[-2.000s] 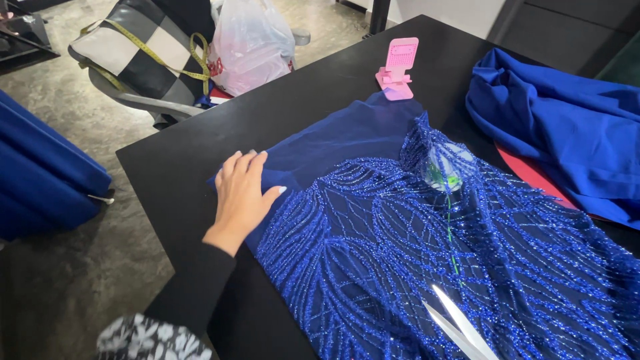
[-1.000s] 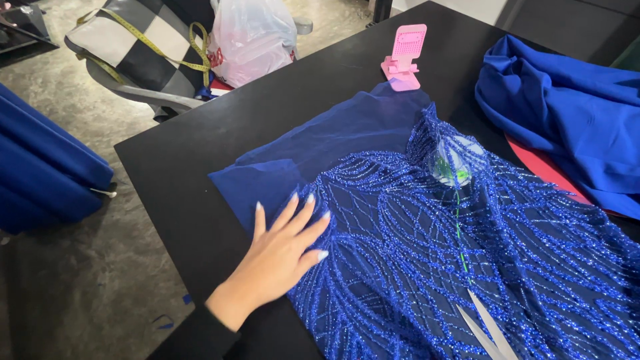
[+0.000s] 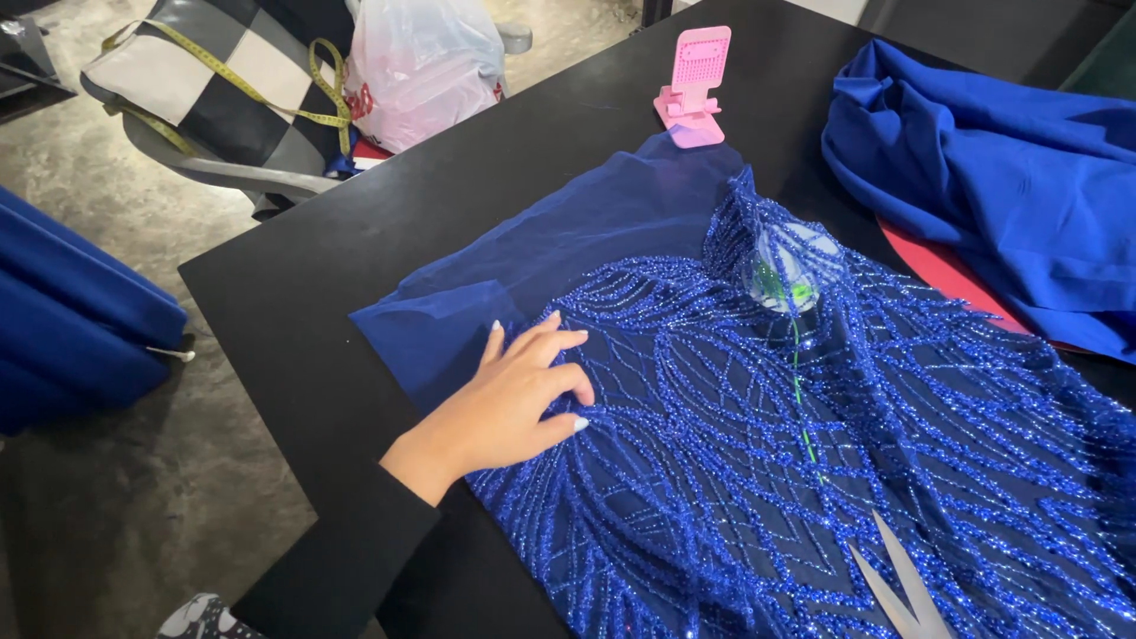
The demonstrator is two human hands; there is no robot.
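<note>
My left hand (image 3: 524, 390) rests on the left part of a blue beaded mesh fabric (image 3: 728, 426), fingers spread and slightly curled, holding nothing. A plain sheer blue border (image 3: 568, 222) of that fabric lies beyond the fingers, its left corner folded over. Scissors (image 3: 907, 586) with parted metal blades reach in at the bottom right over the beads; their handles and whatever holds them are out of view. A clear object with something green inside (image 3: 785, 275) shows at the raised fold of the beaded fabric, and a green thread (image 3: 801, 390) runs down from it. My right hand is not visible.
A pink phone stand (image 3: 697, 89) stands on the black table (image 3: 293, 284) behind the sheer border. Plain blue cloth (image 3: 1003, 177) lies over something red (image 3: 941, 275) at right. Beyond the table, a chair (image 3: 213, 80) carries a yellow measuring tape (image 3: 213, 62) beside a plastic bag (image 3: 426, 71). More blue cloth (image 3: 80, 319) hangs at left.
My left hand has moved from the sheer border onto the edge of the beading, and its fingers are now more curled. The border's left corner, under my hand earlier, is uncovered.
</note>
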